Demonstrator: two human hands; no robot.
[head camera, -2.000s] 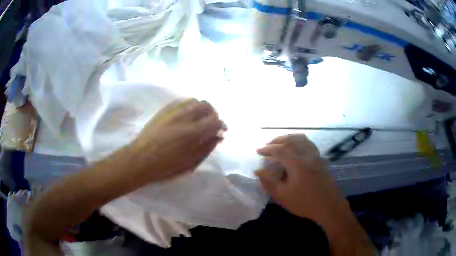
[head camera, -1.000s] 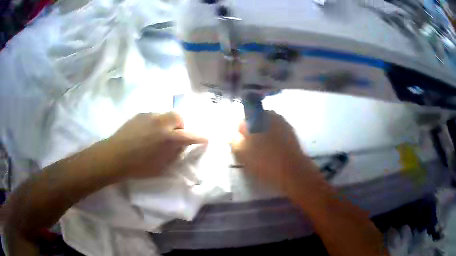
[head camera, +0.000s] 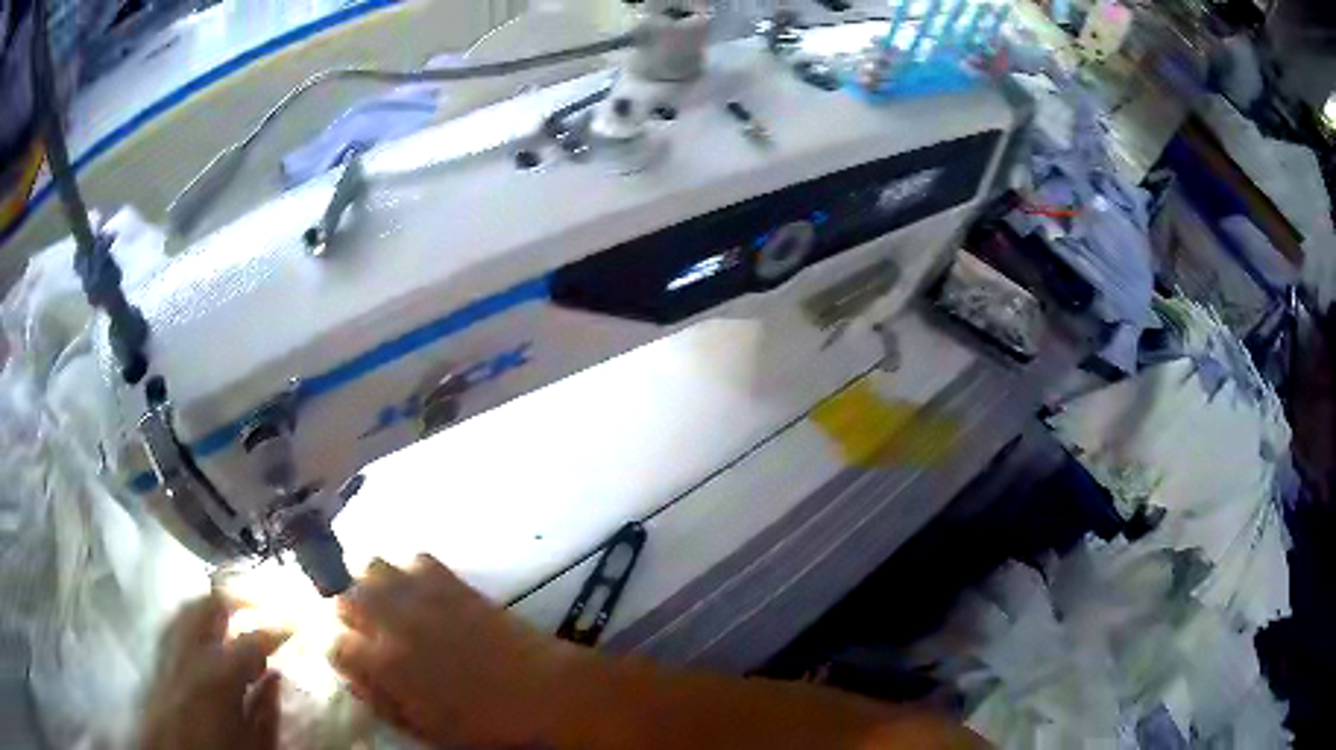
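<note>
The white sewing machine head (head camera: 484, 330) with a blue stripe and dark control panel crosses the view. A grey cylinder, perhaps the machine lamp (head camera: 314, 545), hangs at its left end above a bright glare. My right hand (head camera: 432, 645) is just right of the glare, fingers curled beside the lamp. My left hand (head camera: 213, 674) is at the lower left, blurred and partly cut off by the bottom edge. White cloth (head camera: 88, 586) lies around my left hand. Glare and blur hide the needle and what the fingertips touch.
Black thread snips (head camera: 605, 583) lie right of my right hand. Yellow tape (head camera: 879, 425) is on the table edge. A metallic-looking tray (head camera: 989, 305) sits past the machine's right end. Piled white cloth (head camera: 1143, 645) stands at the lower right. A thin cable runs above the machine head.
The view has swung right, so the machine and hands appear further left. Both hands have come close together at the glare by the lamp; two seconds ago they were apart near the table's front.
</note>
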